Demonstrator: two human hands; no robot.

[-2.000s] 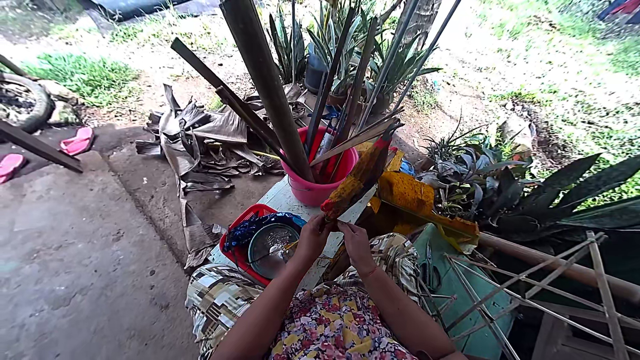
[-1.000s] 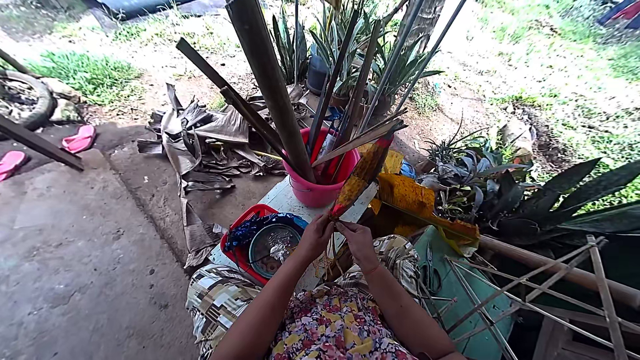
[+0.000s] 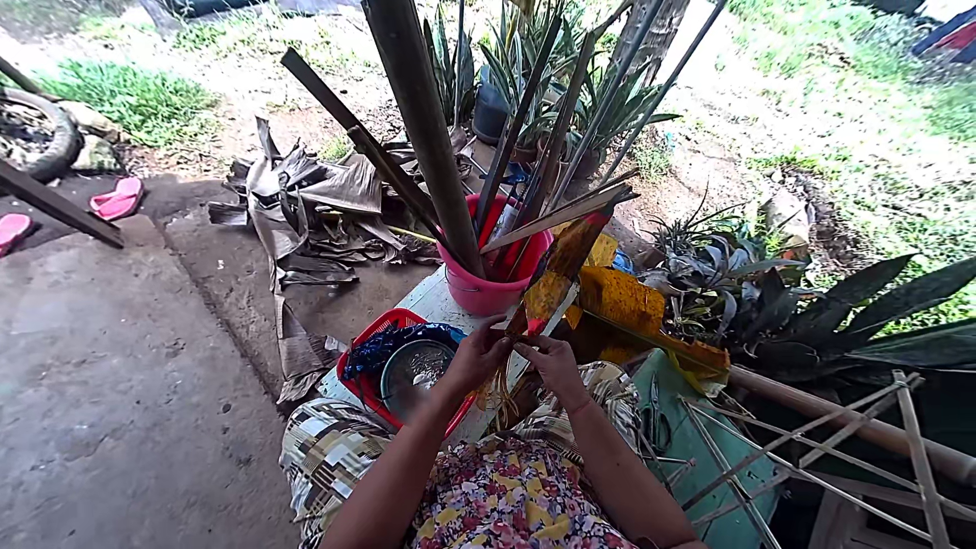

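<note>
My left hand [image 3: 479, 357] and my right hand [image 3: 550, 364] meet above my lap, fingertips pinched together at the narrow lower end of a folded dried leaf [image 3: 570, 255], yellow, brown and red. The leaf slants up to the right, past the rim of a pink bucket [image 3: 488, 293] that holds bamboo poles and flat sticks. Thin fibre strands [image 3: 497, 400] hang below my fingers. Beside my left forearm lies a red plastic basket [image 3: 368, 333] with dark blue shiny material [image 3: 396, 347] and a round bowl [image 3: 415, 374]. A wide yellow-brown leaf [image 3: 621, 297] lies to the right.
A pale bench [image 3: 427, 300] carries the bucket and basket. Scissors [image 3: 656, 419] lie on a green surface [image 3: 713, 457] at my right, near a frame of thin sticks [image 3: 808, 457] and a bamboo pole [image 3: 831, 415]. Dried leaves [image 3: 305, 198] cover the ground beyond; potted plants stand behind.
The folded leaf has tilted and turned in my fingers, its lower end staying near my fingertips. Both hands remain close together above my lap.
</note>
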